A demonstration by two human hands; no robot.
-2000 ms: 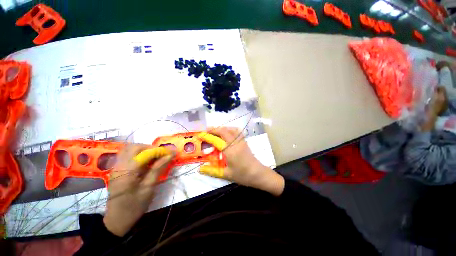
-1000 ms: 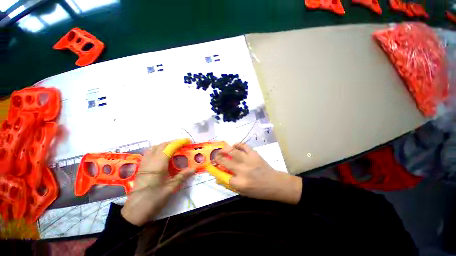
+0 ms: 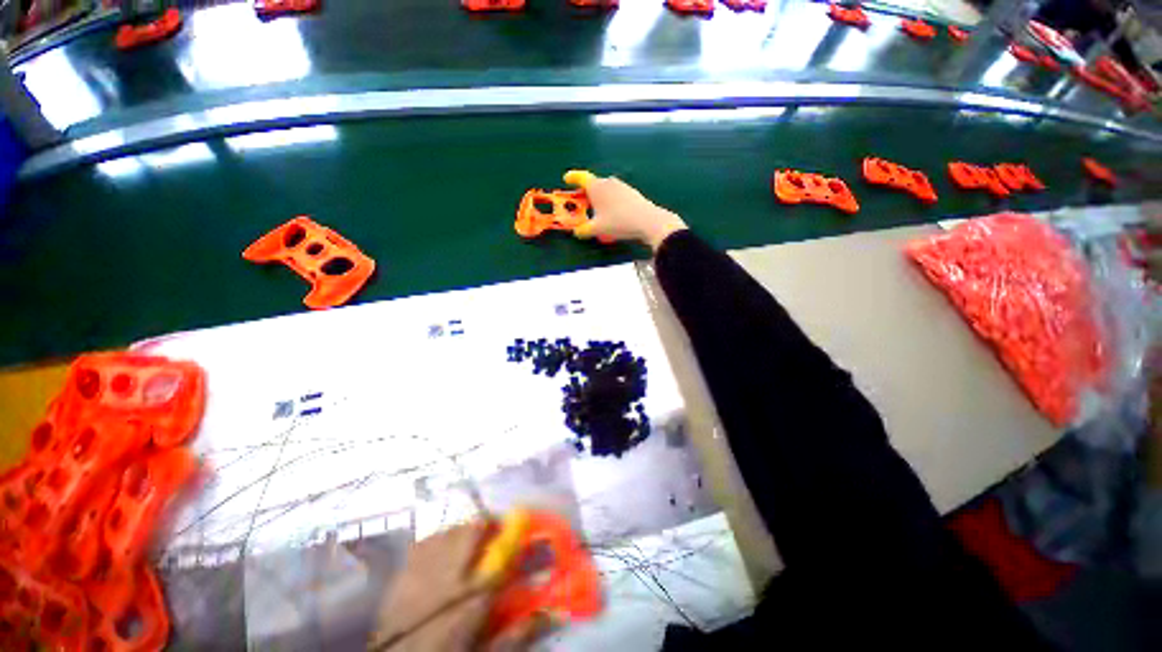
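Observation:
My right hand (image 3: 621,212) is stretched out over the green conveyor belt, its yellow-covered thumb and finger on an orange-red controller shell (image 3: 548,214). My left hand (image 3: 446,573), blurred at the bottom of the view, holds another controller shell (image 3: 556,576) above the printed paper sheet (image 3: 370,369). A yellow cot shows on one of its digits. A heap of small black parts (image 3: 607,400) lies on the sheet between the hands.
More shells (image 3: 96,484) are piled at the left. Spaced shells lie on the conveyor belt (image 3: 433,191). A bag of orange parts (image 3: 1019,299) lies right on the cardboard sheet (image 3: 892,287). A person's grey clothing (image 3: 1096,478) shows at the right edge.
My right hand has moved from the bench to the belt with a shell. My left hand now holds a shell near the bottom edge. The view has tilted up, showing more belt.

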